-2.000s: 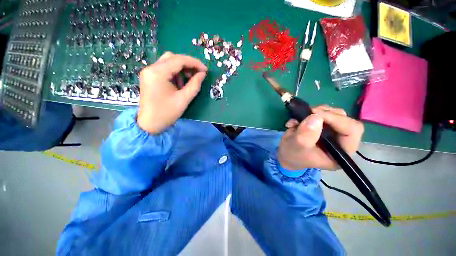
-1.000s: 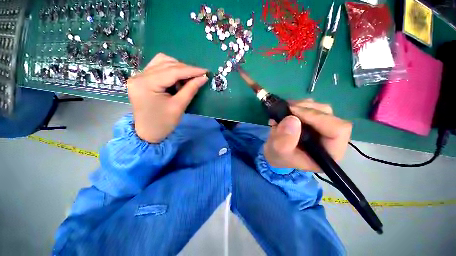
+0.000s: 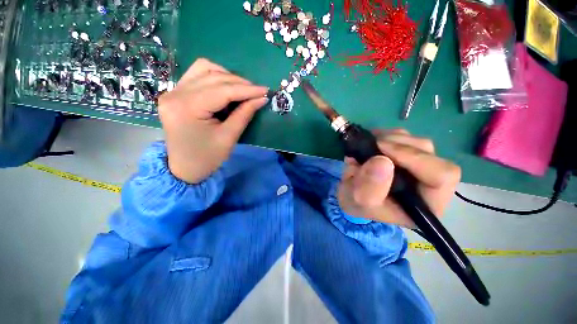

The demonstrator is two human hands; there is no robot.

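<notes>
My right hand (image 3: 400, 180) holds the soldering iron (image 3: 436, 231), its brownish tip pointing up and left, close to the right of a small round workpiece (image 3: 282, 102) on the mat. My left hand (image 3: 205, 120) has thumb and forefinger pinched together at the workpiece's left edge. A tiny dark thing shows at those fingertips, too small to make out. Silver-white disc components (image 3: 297, 31) lie in a loose pile above the workpiece, the lowest ones near it.
A clear component tray (image 3: 82, 104) stands at left. Red wires (image 3: 386, 35), tweezers (image 3: 422, 63), a bag of red wires (image 3: 487, 47), a pink pouch (image 3: 528, 120) and a yellow square (image 3: 542, 30) lie at right on the green mat (image 3: 354, 95).
The view has shifted, so bench things sit differently. The iron's tip has moved left to near the workpiece. My left fingertips have come to the workpiece's edge and are closer together.
</notes>
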